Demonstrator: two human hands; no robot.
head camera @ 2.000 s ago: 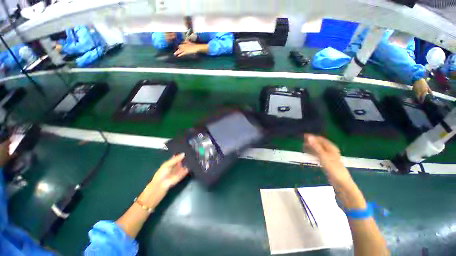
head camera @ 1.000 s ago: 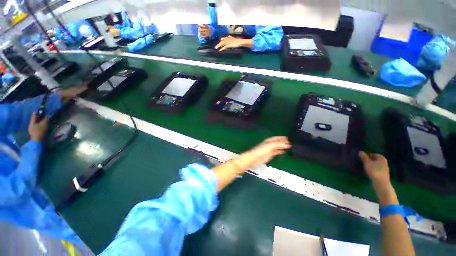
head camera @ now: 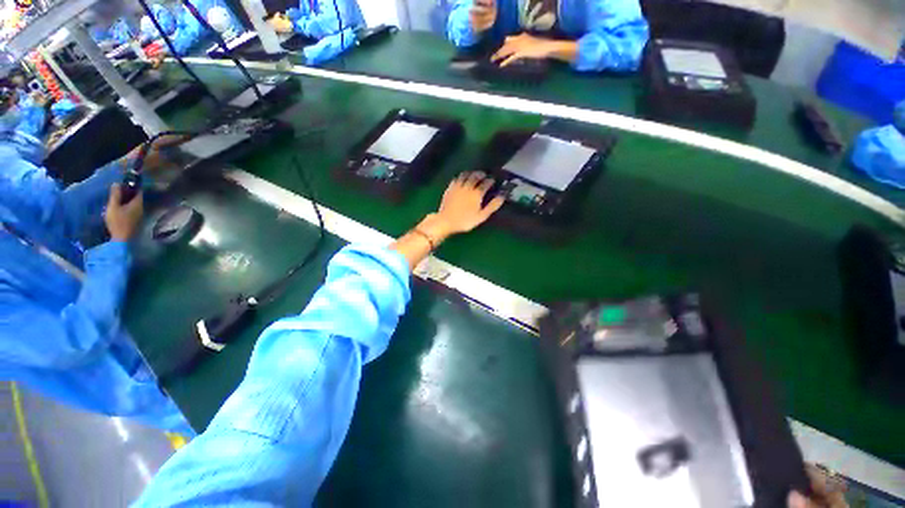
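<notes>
A tablet in a black foam tray point(head camera: 655, 407) is large at the lower right, over the belt's near rail and the bench, slightly blurred. It shows a silver battery, a board with a green patch and a small black part point(head camera: 663, 456) on the battery. My right hand point(head camera: 822, 492) grips its right edge at the bottom rim of the picture, mostly cut off. My left hand point(head camera: 464, 205) reaches across the belt and rests at the near left edge of another tablet in its tray point(head camera: 548, 171), fingers spread; whether it grips is hidden.
The green belt point(head camera: 685, 223) carries another tablet point(head camera: 400, 144) farther left and one cut off at right. A black cable with a white tie point(head camera: 213, 332) lies on the bench. Workers in blue sit at left and across.
The tablet with the small black part has come off the belt towards me and turned around. My left hand has moved left to another tablet. The view has swung left.
</notes>
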